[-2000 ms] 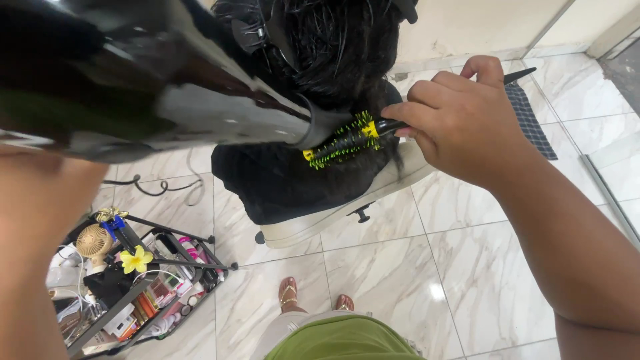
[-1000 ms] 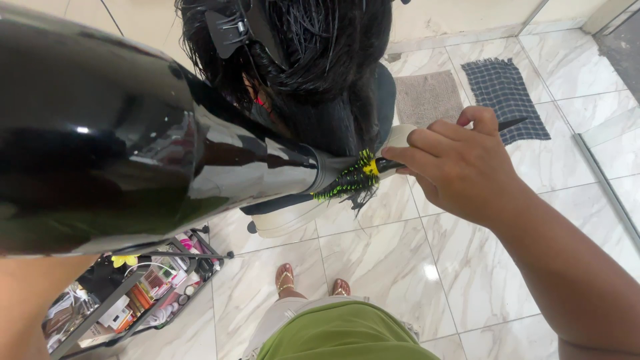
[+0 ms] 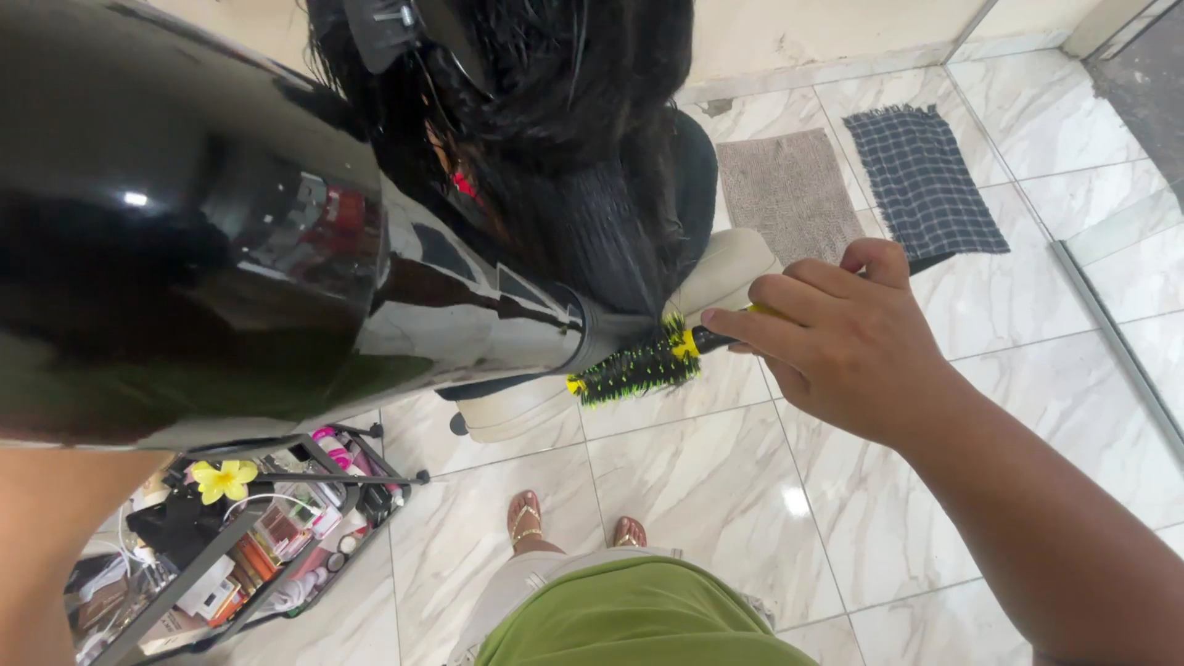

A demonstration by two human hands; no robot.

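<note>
My right hand (image 3: pixel 832 333) is closed around the black handle of a round hairbrush (image 3: pixel 638 368) with yellow ends and green-tipped bristles. Long dark hair (image 3: pixel 601 222) of a seated person runs down to the brush. A glossy black hair dryer (image 3: pixel 277 250) fills the left side, its nozzle close to the hair ends and the brush barrel. Behind the dryer my left hand is hidden; only that forearm shows at the lower left. A black hair clip (image 3: pixel 381 32) holds hair up near the top of the head.
A wheeled rack (image 3: pixel 259 527) with cosmetics, a cable and a yellow flower stands at lower left. A cream chair (image 3: pixel 518 412) is under the person. A beige mat (image 3: pixel 786 190) and a checked cloth (image 3: pixel 925 180) lie on the tiles; a metal floor track (image 3: pixel 1119 342) runs at right.
The view has shifted. The brush was higher up against the dark hair and now sits at its ends, with more of the barrel showing than a second ago. The dryer nozzle stays beside it.
</note>
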